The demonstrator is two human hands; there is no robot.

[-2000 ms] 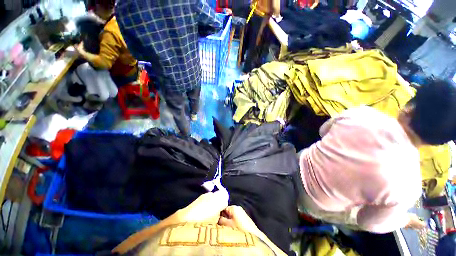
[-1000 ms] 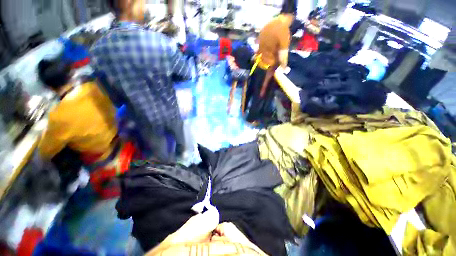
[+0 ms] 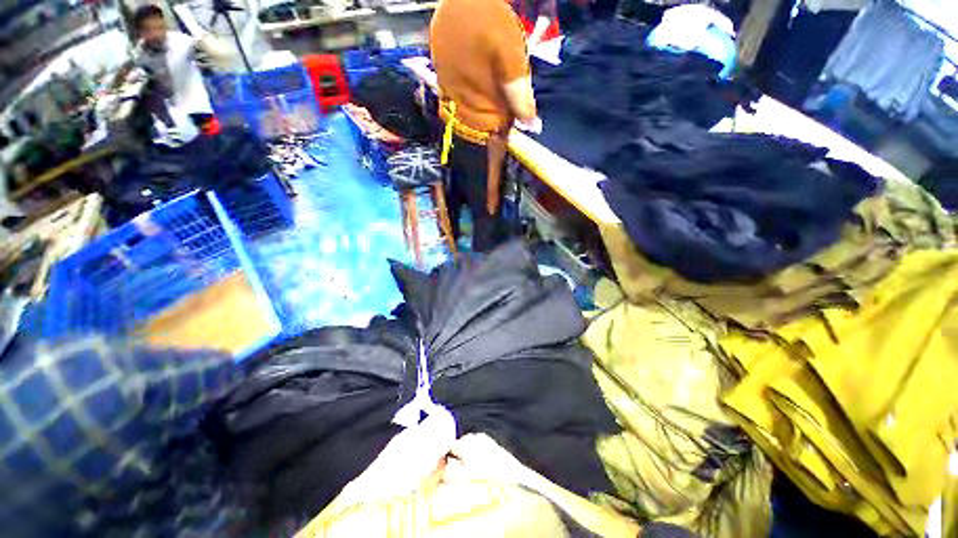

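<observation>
A bundle of black garments [image 3: 504,399] lies against my front, its cloth gathered at the middle around a white cord or strip [image 3: 422,368]. My left hand [image 3: 418,441] comes from the lower left and is closed on the lower end of the white cord. My right hand [image 3: 485,458] comes from the lower right, close beside the left, with its fingers curled in. What its fingers grip is hidden.
A checked sleeve [image 3: 95,420] is close at lower left, before a blue crate [image 3: 158,257]. A person in orange-brown [image 3: 478,63] stands ahead by a stool [image 3: 417,168]. Mustard garments [image 3: 872,389], khaki garments [image 3: 672,399] and a dark garment pile [image 3: 725,200] are at right. Blue floor [image 3: 326,242] shows ahead.
The view has moved forward down the aisle. The person in the checked shirt now passes at lower left; the pink-clad person has left view. My hands keep their place at the black bundle.
</observation>
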